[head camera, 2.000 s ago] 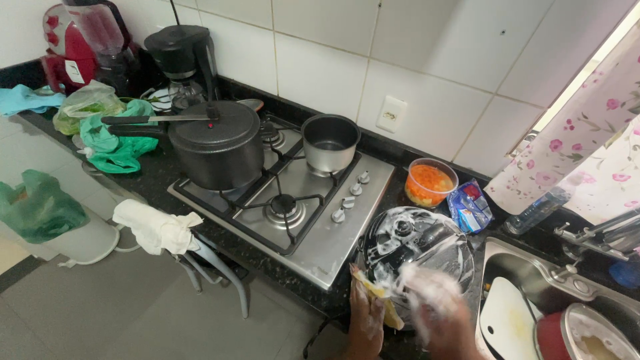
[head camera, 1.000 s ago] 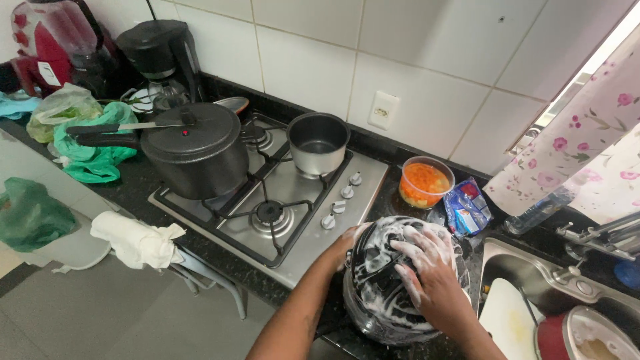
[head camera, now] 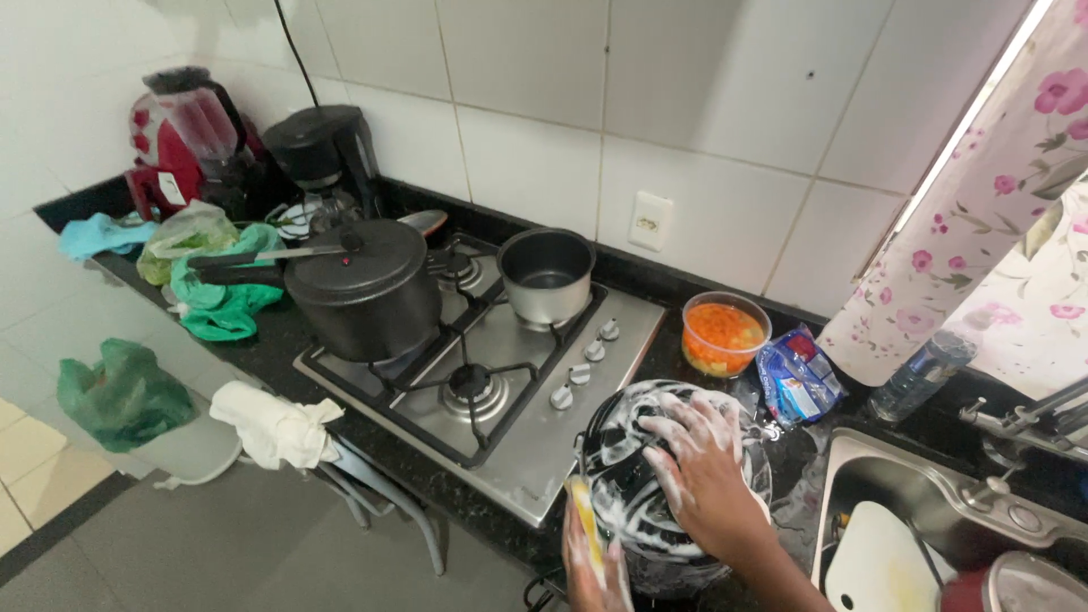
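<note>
A black round pan or lid (head camera: 629, 484) covered in white suds lies on the dark granite counter, right of the cooktop. My right hand (head camera: 701, 467) rests on its soapy surface, foamy fingers spread and bent. At its near left edge, my left hand (head camera: 591, 544) holds a yellow sponge (head camera: 586, 518) against the rim; part of this hand is cut off by the lower edge of the view. Behind the soapy piece stand a clear tub of orange and yellow food (head camera: 724, 334) and a blue plastic packet (head camera: 799, 378).
On the steel gas cooktop (head camera: 518, 459) stand a black pressure cooker (head camera: 365, 293), with a knife on its lid, and a small saucepan (head camera: 546, 276). The sink (head camera: 837, 476) at right holds a white cutting board (head camera: 884, 561) and a red pot (head camera: 1020, 586). A plastic bottle (head camera: 922, 378) stands behind it.
My left hand has moved from the far left rim of the soapy piece to its near left edge, where the yellow sponge now shows. The right hand stays on the suds.
</note>
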